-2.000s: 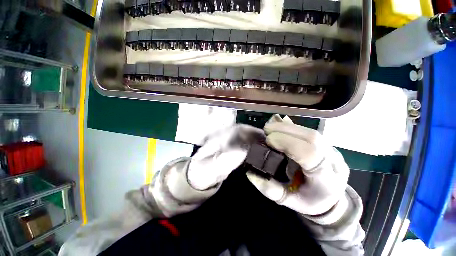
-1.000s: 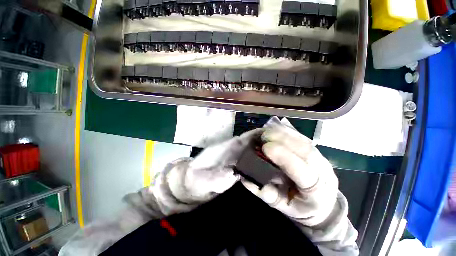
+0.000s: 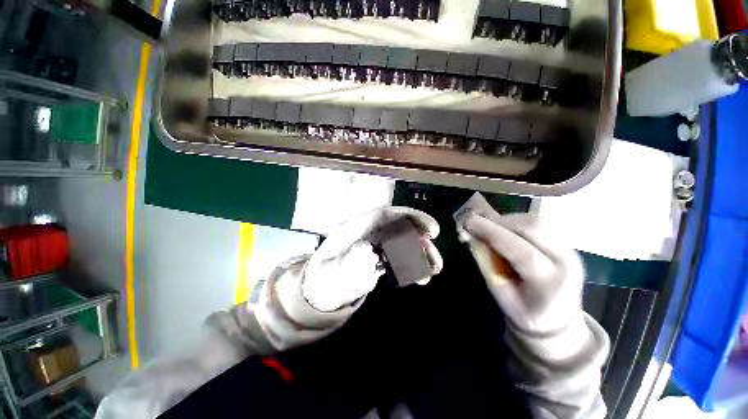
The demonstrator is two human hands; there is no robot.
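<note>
My left hand (image 3: 348, 266), in a white-grey glove, holds a black coil unit (image 3: 406, 255) with its plain grey face showing. A bit of reddish winding shows at its right edge. My right hand (image 3: 518, 266), also gloved, is to the right of the unit and apart from it. It grips a scraper with an orange-brown handle (image 3: 501, 265), mostly hidden in the palm. A small whitish slip (image 3: 471, 210) shows at its fingertips. Rows of similar units (image 3: 381, 119) stand in the stainless steel tray (image 3: 361, 168) ahead.
White paper sheets lie on the green mat, left (image 3: 336, 196) and right (image 3: 611, 204). A white bottle (image 3: 677, 80), a yellow bin (image 3: 668, 23), small round metal pieces (image 3: 683, 186) and a blue bin (image 3: 718, 237) are at the right. Racks (image 3: 61, 172) stand at the left.
My right hand has let go of the unit and moved right. My left hand now holds the unit alone, turned more upright. The view has shifted slightly.
</note>
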